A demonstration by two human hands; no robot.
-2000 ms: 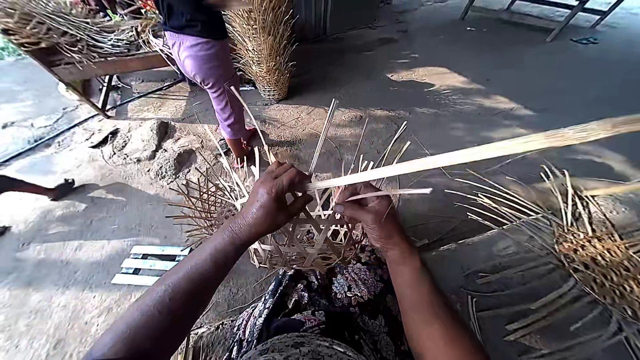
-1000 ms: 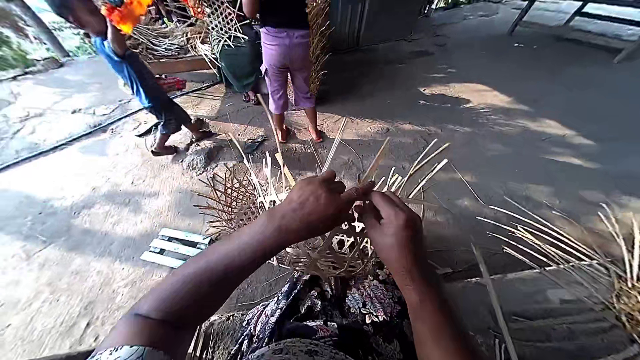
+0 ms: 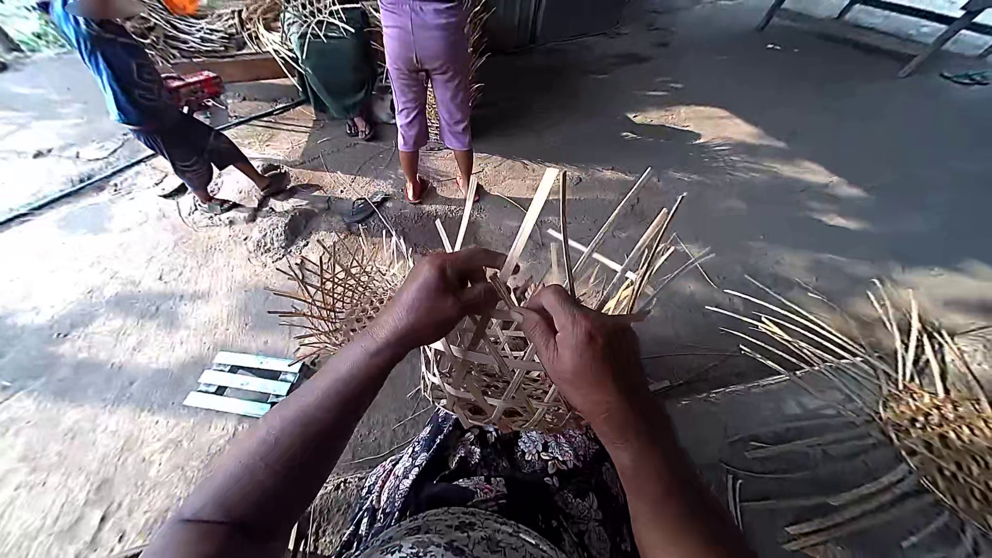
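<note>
An open-weave basket of pale split-bamboo strips rests on or just before my lap, with its unwoven strip ends standing up around the rim. At the rim's near left part, my left hand pinches an upright strip between thumb and fingers. Close beside it on the right, my right hand grips strip ends at the rim between thumb and forefinger. The two hands are a small gap apart. My fingers hide the exact crossing of the strips.
A browner unfinished basket stands beyond my left forearm. A small slatted wooden piece lies on the ground at left. Another basket with long loose strips is at right. Several people stand ahead, one in purple trousers. A bench is at upper right.
The long wide strip that stretched to the right two seconds ago no longer shows there. My hands have moved slightly apart since one second ago. A person in blue has come into view at left.
</note>
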